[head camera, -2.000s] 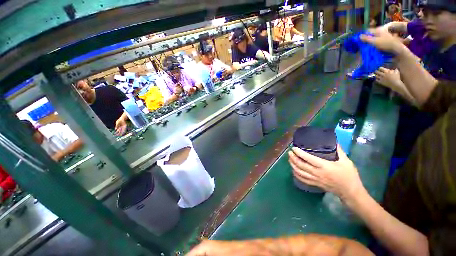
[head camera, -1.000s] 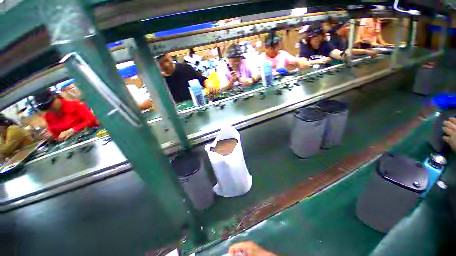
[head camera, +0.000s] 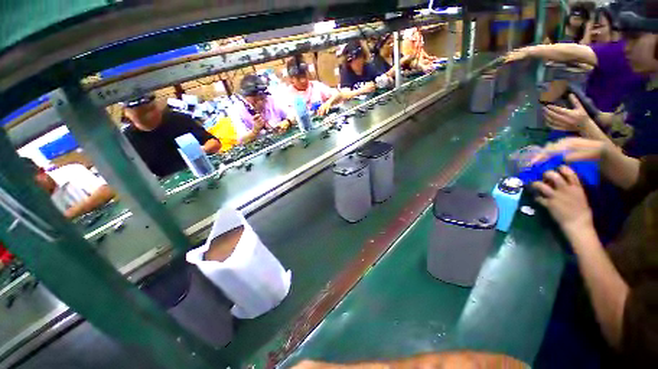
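A dark grey unit with a black top (head camera: 463, 234) stands upright and untouched on the green bench ledge. On the belt, a grey unit in a white bag (head camera: 242, 267) leans slightly, its brown end showing in the opening. Another grey unit (head camera: 198, 306) stands beside it, partly behind the green post. Bare skin of one arm or hand, apparently my right hand (head camera: 411, 362), is cut off by the bottom edge. Its fingers are hidden, so its grip cannot be told. My left hand is not seen.
Two grey units (head camera: 352, 189) stand together farther along the belt. A light-blue bottle (head camera: 508, 204) is beside the bench unit. At right, a neighbour's hands hold a blue cloth (head camera: 559, 169). A green post (head camera: 119, 187) slants at left. Workers sit along the far line.
The view swings left, then back right. The neighbour's hand has left the bench unit, and the blue cloth is lower. The bagged unit appears nearer and lower left.
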